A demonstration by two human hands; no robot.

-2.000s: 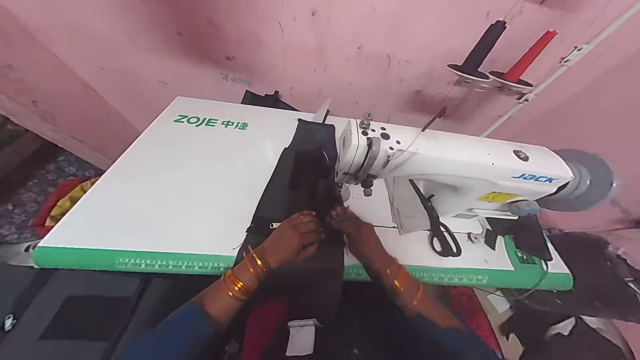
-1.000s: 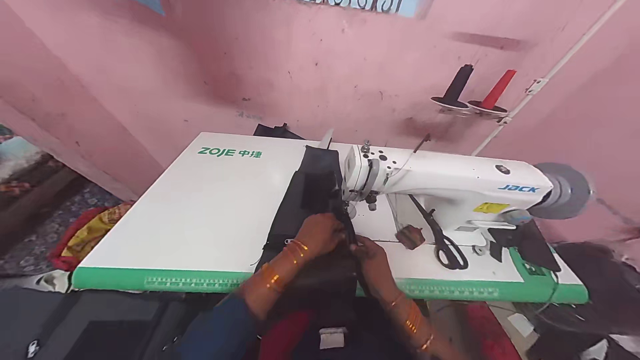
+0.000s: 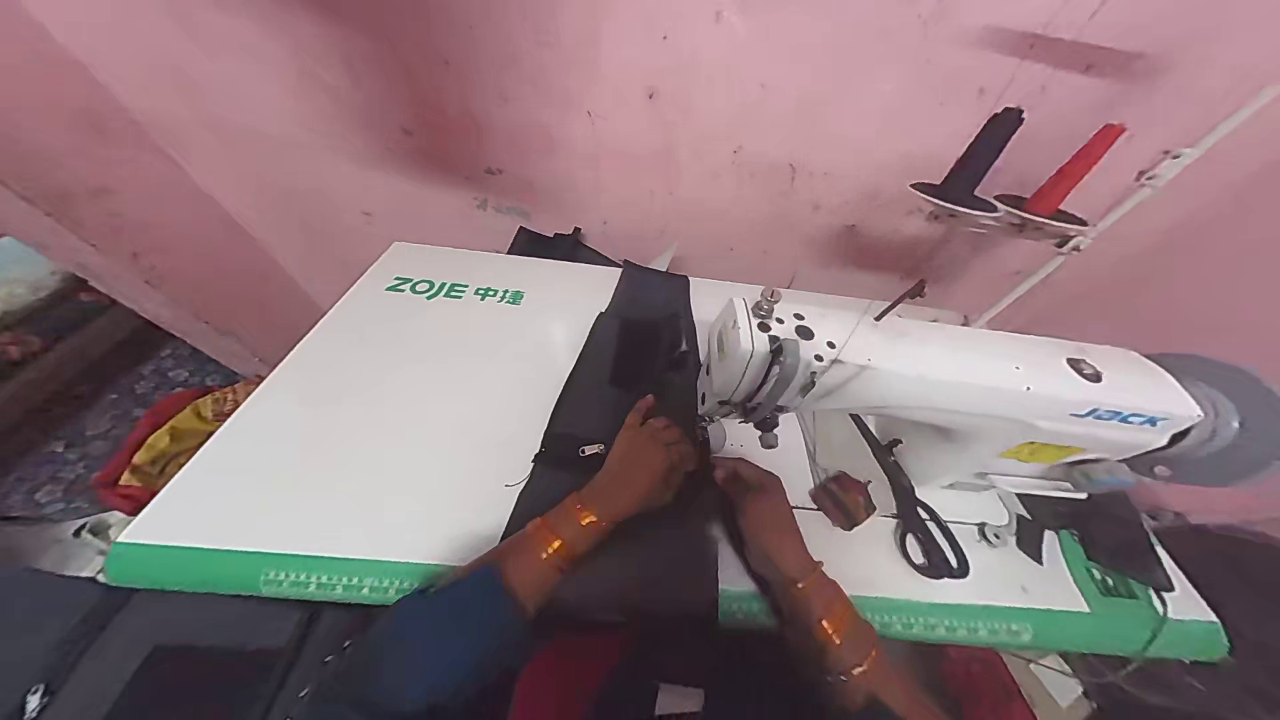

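Note:
Black fabric (image 3: 590,400) with a zipper pull (image 3: 592,450) lies across the white table, its right edge at the needle area of the Jack sewing machine (image 3: 960,390). My left hand (image 3: 642,465) rests on the fabric just left of the needle area, fingers bent; whether it grips is unclear. Close in front of the presser foot, my right hand (image 3: 760,510) pinches the right edge of the fabric between thumb and fingers. The needle itself is hidden.
Black-handled scissors (image 3: 925,530) and a small brownish block (image 3: 842,500) lie right of my right hand. Thread spools, black (image 3: 985,155) and red (image 3: 1078,170), stand behind the machine. Dark fabric (image 3: 60,640) hangs along the front left.
The view has shifted. The small block, seen one second ago beside the scissors, does not show there two seconds ago. Both hands stay at the fabric near the needle area.

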